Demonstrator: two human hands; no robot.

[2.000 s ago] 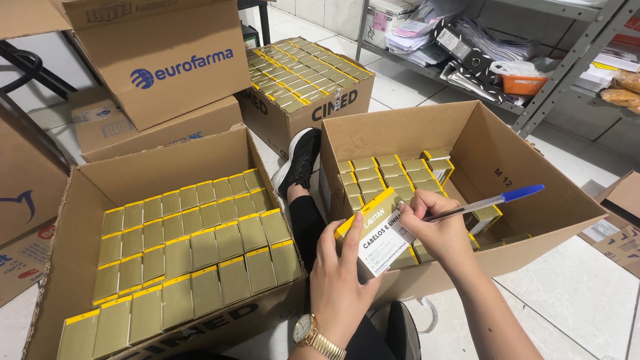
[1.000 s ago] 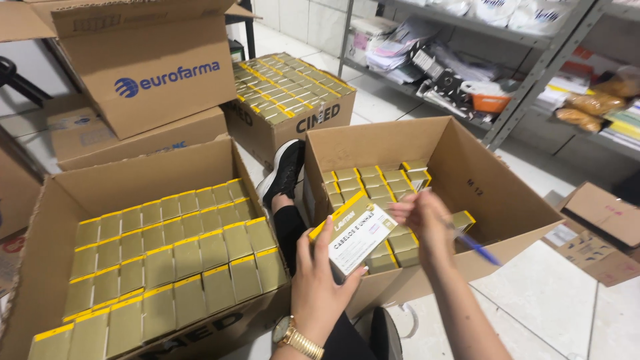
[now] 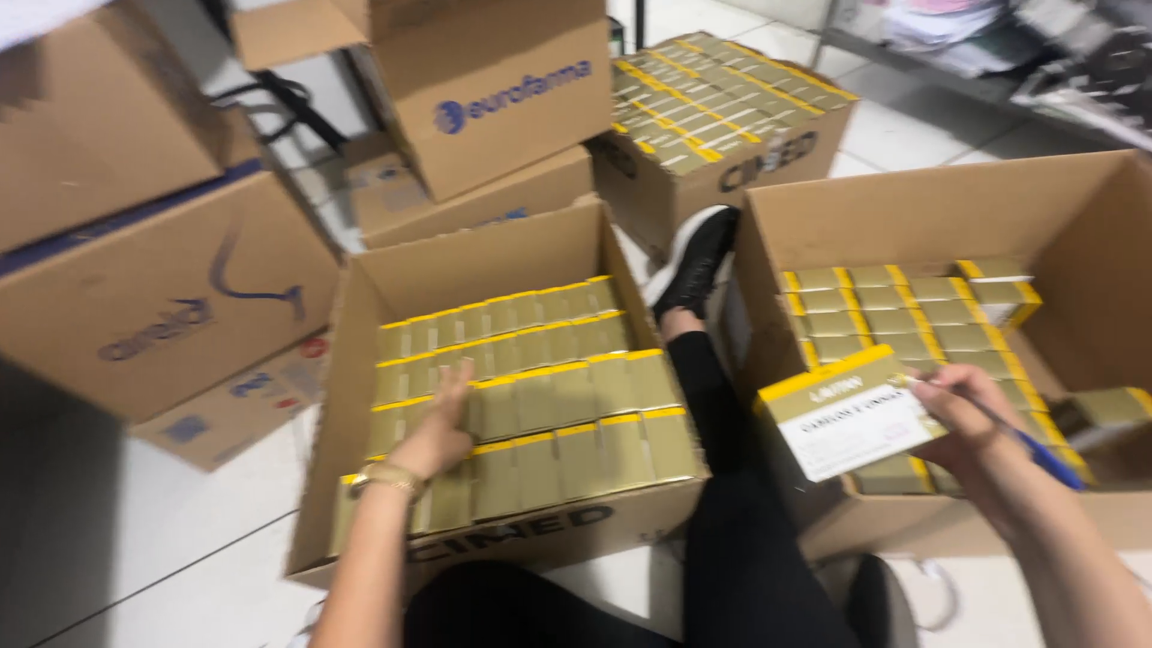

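Note:
My right hand (image 3: 967, 414) grips a small gold, white and yellow product box (image 3: 850, 414) by its right end, together with a blue pen (image 3: 1048, 459). They are over the near left part of the right cardboard box (image 3: 900, 207), which holds rows of gold boxes (image 3: 927, 310). My left hand (image 3: 441, 427) reaches into the left cardboard box (image 3: 477, 247) and lies against the gold boxes (image 3: 576, 396) standing there in rows. Its fingers look extended and blurred; whether they grip a box I cannot tell.
Behind stands another carton (image 3: 720, 180) packed with gold boxes, beside a brown carton (image 3: 504, 108) stacked on another. More cartons (image 3: 171, 288) stand at the left. A metal shelf (image 3: 945, 72) is at upper right. My legs and black shoe (image 3: 702, 261) lie between the two open boxes.
My left hand has let go of the product box and moved left into the left carton. My right hand now holds that box along with the pen. The view has swung left.

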